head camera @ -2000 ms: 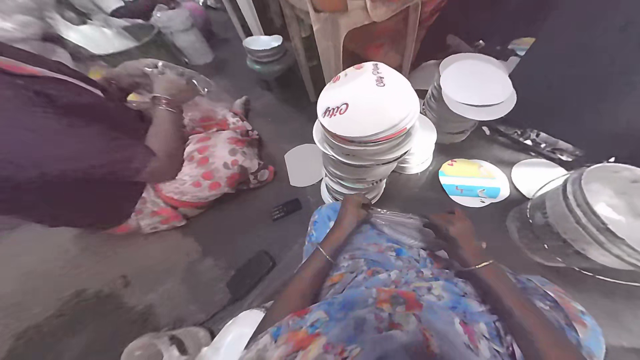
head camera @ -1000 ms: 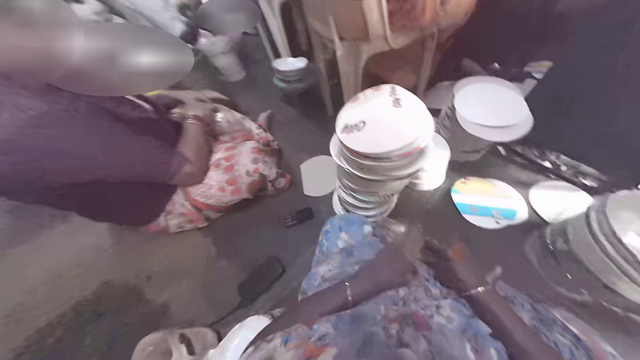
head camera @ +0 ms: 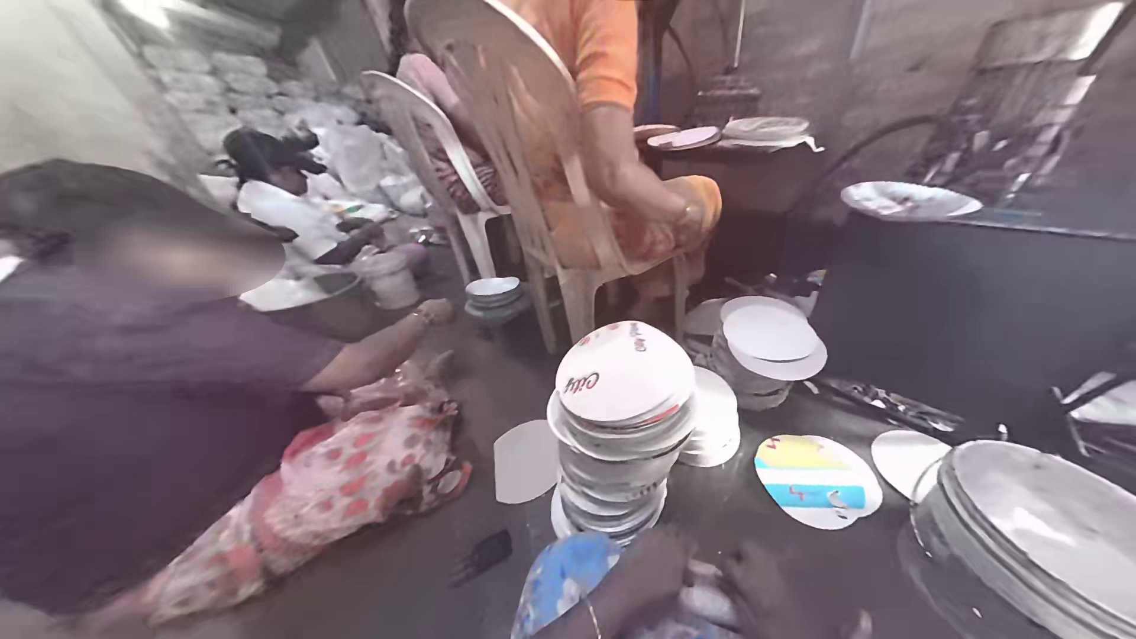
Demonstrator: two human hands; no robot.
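Note:
My left hand (head camera: 655,559) and my right hand (head camera: 760,568) are close together at the bottom edge, blurred, over my blue patterned garment (head camera: 568,577). Something pale lies between them; whether either hand grips it cannot be made out. Just beyond my left hand rises a tall stack of round printed paper discs (head camera: 626,373). More white discs (head camera: 710,417) lean behind it on the right. A disc with yellow and blue bands (head camera: 816,479) lies flat on the floor to the right, beside a plain white disc (head camera: 907,461).
Round metal plates or lids (head camera: 1047,524) are stacked at the right. Another disc stack (head camera: 770,342) stands farther back. A person in a dark top (head camera: 160,390) sits close on the left. Ahead, a person in orange (head camera: 608,133) sits on a plastic chair (head camera: 581,275). A dark object (head camera: 484,557) lies on the floor.
The view has tilted up, showing more of the room. My hands have come closer together than two seconds ago. The person on the left now has an arm stretched forward.

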